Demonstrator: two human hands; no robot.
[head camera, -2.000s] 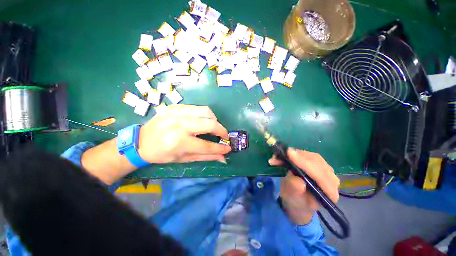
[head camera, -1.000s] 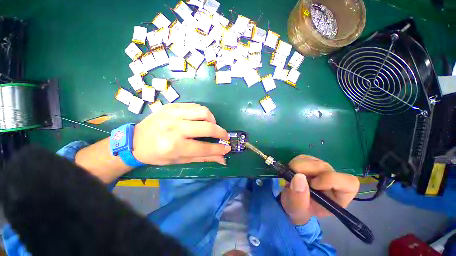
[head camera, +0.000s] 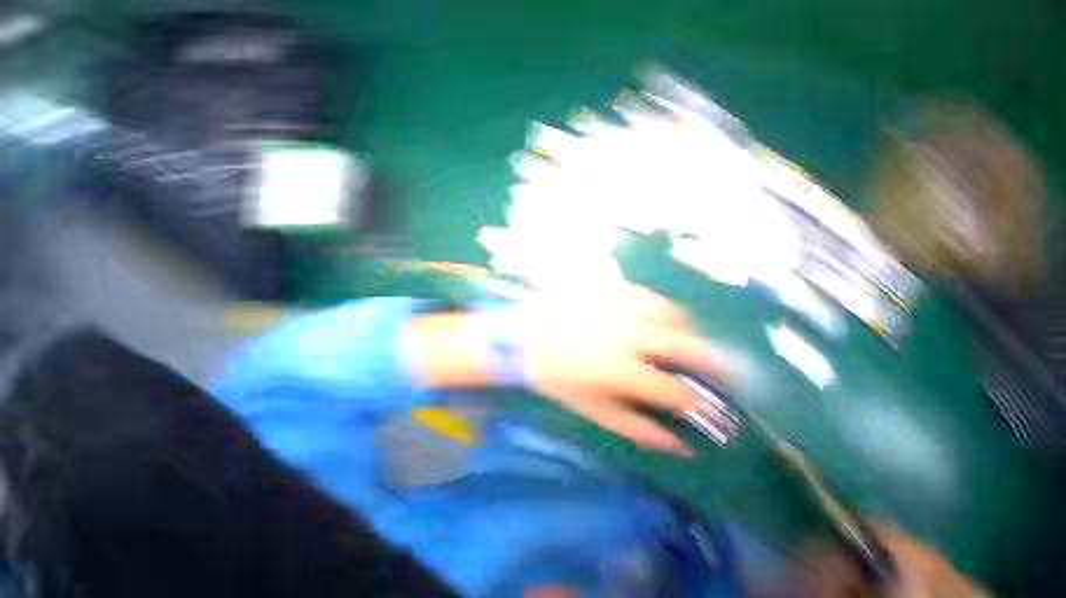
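The frame is strongly blurred. My left hand (head camera: 620, 362), with a pale blue band at the wrist, is at the centre, its fingertips on a small dark circuit board (head camera: 708, 411). Whether a battery is under the fingers is hidden. My right hand (head camera: 923, 572) is at the lower right, partly cut off by the bottom edge, around the black handle of the soldering iron (head camera: 818, 488). The iron's barrel points up and left towards the board. A loose pile of white battery cells (head camera: 690, 193) lies beyond my left hand, with one cell (head camera: 802, 355) apart from it.
The brownish tip cleaner pot (head camera: 964, 193) is at the upper right, and the blurred fan (head camera: 1015, 391) at the right edge. The solder spool (head camera: 302, 185) shows as a bright blur at the left beside dark shapes. A dark, out-of-focus shape covers the lower left. The mat (head camera: 468, 70) is green.
The view has swung left and blurred, so the bench things appear further right and lower. My left hand is still at the board; my right hand still has the iron.
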